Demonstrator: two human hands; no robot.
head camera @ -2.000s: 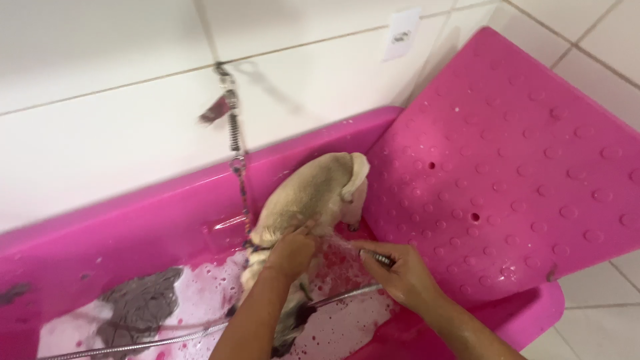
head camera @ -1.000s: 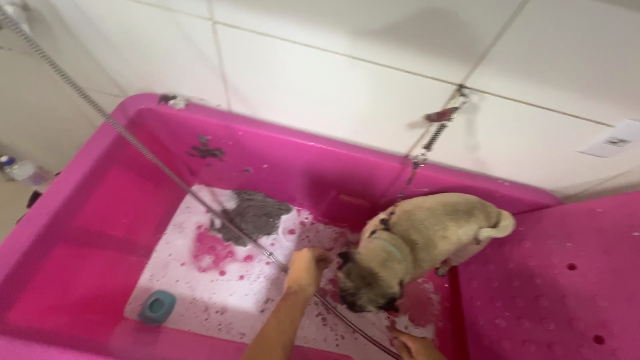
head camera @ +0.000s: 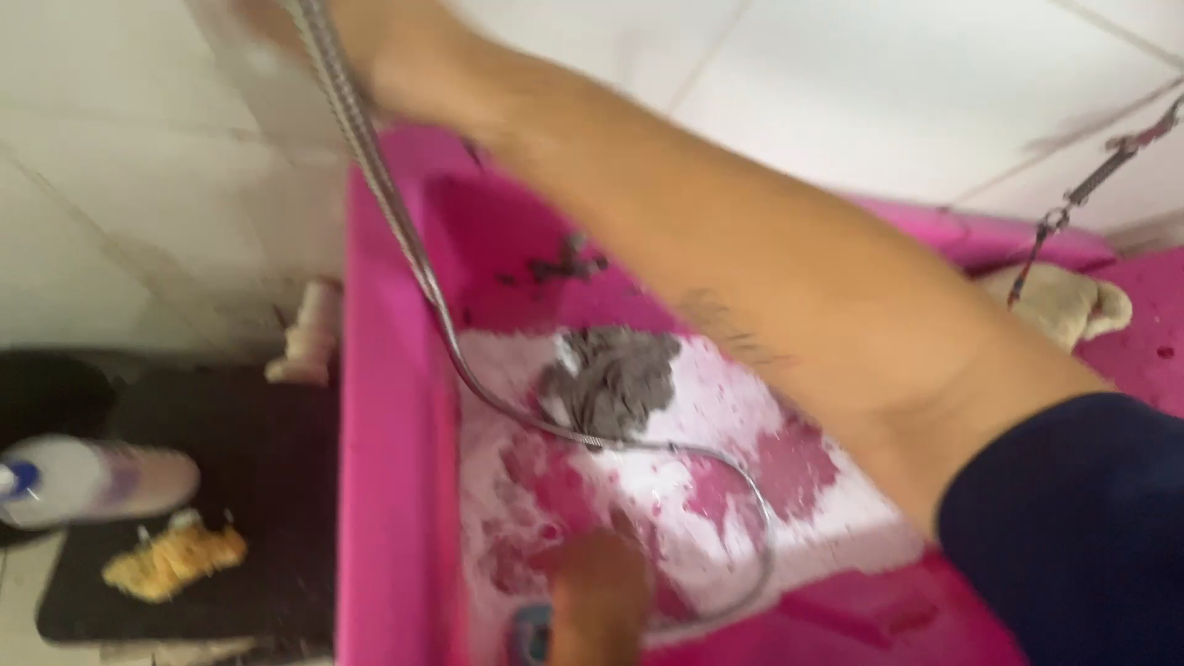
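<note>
My right arm reaches across the view from the right, and my right hand is blurred at the upper left, beside the metal shower hose; its fingers are unclear. The hose hangs down and loops over the foamy tub floor. Low in the pink tub, my left hand is a blur beside a teal object; its grip cannot be made out. A grey wet cloth lies in the foam. The pug is at the far right, mostly hidden by my right forearm.
A tether with a spring runs from the wall side down to the dog. Left of the tub are a bottle with a blue cap, a yellow sponge-like piece on a dark surface, and a whitish pipe fitting.
The view has swung left. My right hand has gone from low beside the dog to the upper left by the hose. My left hand has moved from near the dog to beside the teal object.
</note>
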